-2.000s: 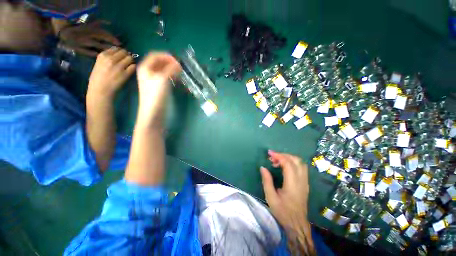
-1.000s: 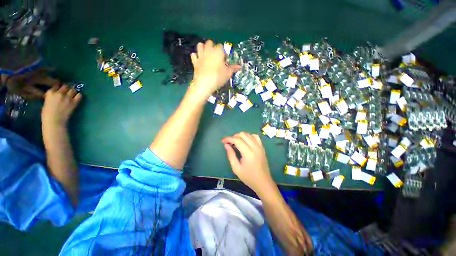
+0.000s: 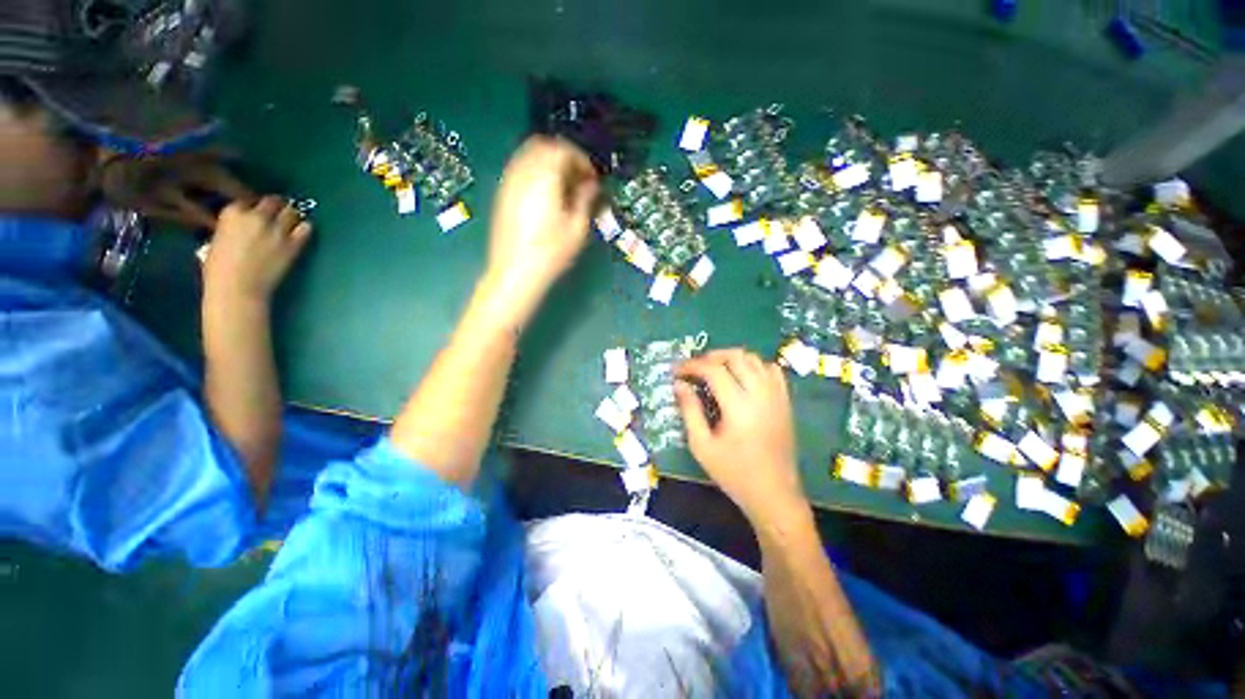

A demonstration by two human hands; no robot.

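Observation:
A circuit board panel with white, yellow-banded battery cells along its left side lies in front of me, near the bench edge. My right hand is at the panel's right edge, with thumb and fingertips on it. A dark patch shows between thumb and fingers; I cannot tell if it is a part or shadow. My left hand is at the near left side of the pile of black parts. Its fingers are curled and blurred, so I cannot tell if they hold anything.
Another panel lies right of my left hand. A large heap of panels with cells spreads over the right side. A small group of panels lies at the upper left. A neighbouring person's hand and blue sleeve are at the left.
A panel now lies at my right hand, where bare mat showed before. My left hand has drawn back from the heap's edge to beside the black pile. The view has also shifted.

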